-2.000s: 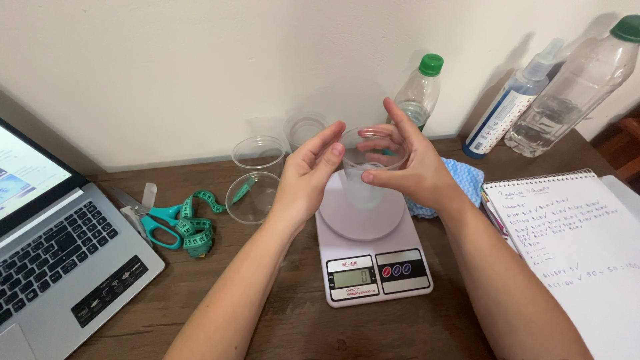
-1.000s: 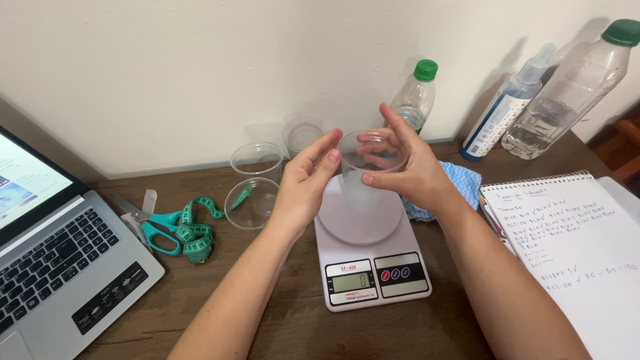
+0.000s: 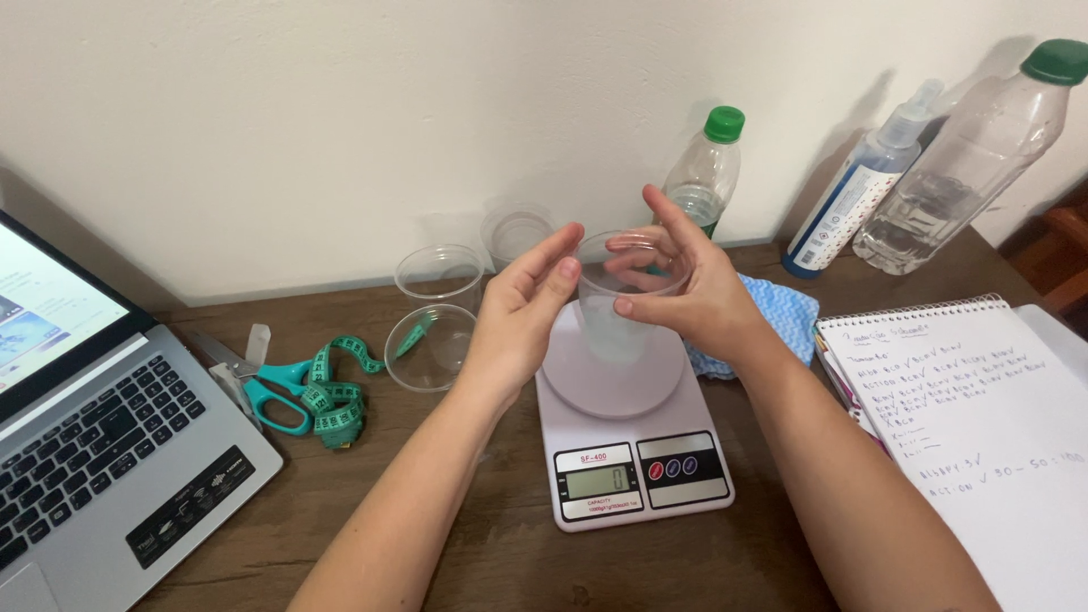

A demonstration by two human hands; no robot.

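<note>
A clear plastic cup (image 3: pixel 625 319) stands upright over the round platform of a white digital kitchen scale (image 3: pixel 595 425), whose display reads 0; whether its base touches the platform cannot be told. My right hand (image 3: pixel 688 280) curves around the cup's right side, thumb in front and fingers behind. At the cup's left rim is my left hand (image 3: pixel 531 314), fingers together and holding nothing clearly. Left of that hand, clear plastic cups (image 3: pixel 431 348) stand on the wooden table, one partly behind another, with a third near the wall.
An open laptop (image 3: pixel 110 442), scissors (image 3: pixel 276 395) and a green measuring tape (image 3: pixel 333 399) lie at left. Behind the scale stand a green-capped bottle (image 3: pixel 701 178) and a blue cloth (image 3: pixel 778 319). At right are a spray bottle (image 3: pixel 850 204), a large bottle (image 3: pixel 960 170) and a spiral notebook (image 3: pixel 960 408).
</note>
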